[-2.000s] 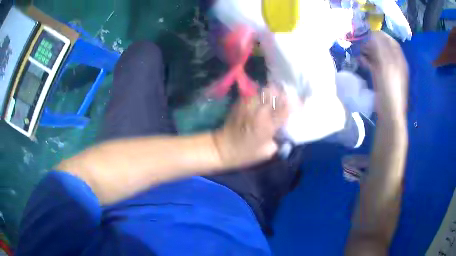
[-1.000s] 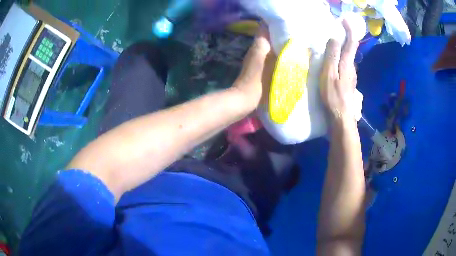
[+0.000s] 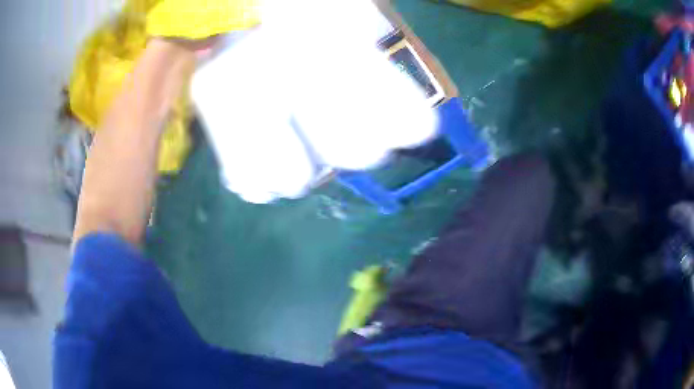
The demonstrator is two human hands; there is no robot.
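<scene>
A plump white stuffed plush toy [image 3: 312, 83], overexposed and blurred, is at the upper middle with two rounded ends pointing down. A yellow patch [image 3: 202, 18] shows at its upper left. My left hand [image 3: 176, 59] is at the toy's upper-left side and appears to hold it; its fingers are hidden behind the toy and yellow patch. The toy covers most of the digital scale [image 3: 420, 70], whose panel edge shows to its right. I cannot tell if the toy touches the scale. My right hand is out of the picture.
The scale is at a blue plastic stool [image 3: 463, 140] on the green floor [image 3: 281, 251]. Yellow plastic bag [image 3: 103, 76] is at the upper left, with more yellow plastic at the top right. A yellow-green object [image 3: 362, 298] lies beside my leg. A blue crate [image 3: 663, 72] is at the right edge.
The view has swung left, away from the blue machine. The toy has moved from over my lap to over the scale. My right hand has left the picture.
</scene>
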